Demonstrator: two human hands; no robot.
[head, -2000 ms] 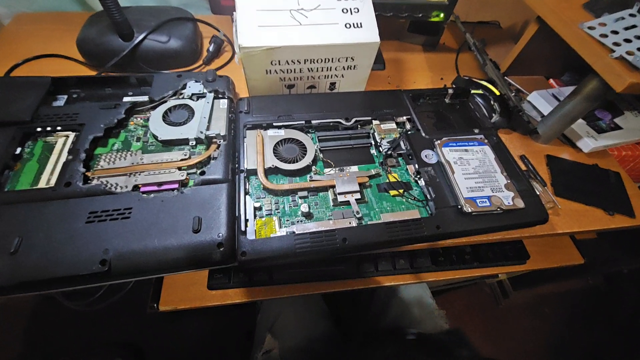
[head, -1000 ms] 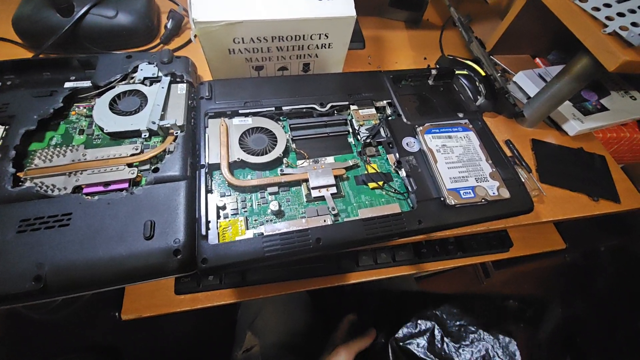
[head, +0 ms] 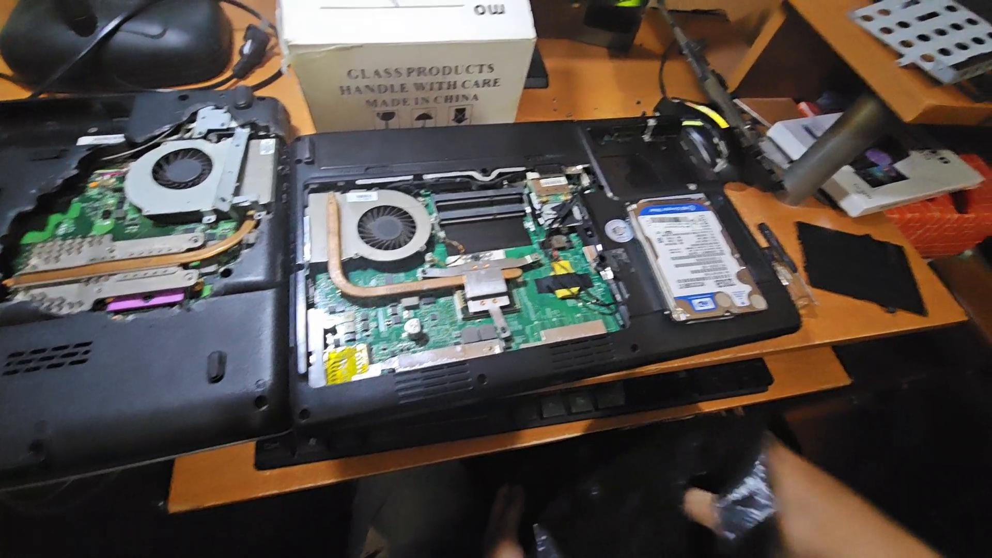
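At the bottom edge, my right hand [head: 701, 511] grips a crinkled black plastic bag [head: 620, 496]; the bag covers most of its fingers. My left hand [head: 507, 521] is blurred and dark at the bag's left side, and its hold is unclear. Above them on the desk lies an opened black laptop base [head: 465, 380], showing its fan [head: 385, 227], copper heat pipe [head: 387, 290] and green circuit board. A hard drive [head: 692, 256] rests on its right part. A second laptop base [head: 139, 364] with a broken-edged opening lies at the left.
A white carton [head: 411, 70] stands behind the laptops. A black keyboard [head: 581, 403] lies under the front edge. To the right are a thin black cover [head: 860, 267], a small screwdriver [head: 775, 244], a metal tube [head: 833, 151] and a perforated metal plate [head: 922, 35] on a raised shelf.
Neither hand nor the bag shows two seconds ago; a hand and the shiny bag appear at the bottom one second ago. Now the right forearm has come in at the lower right.
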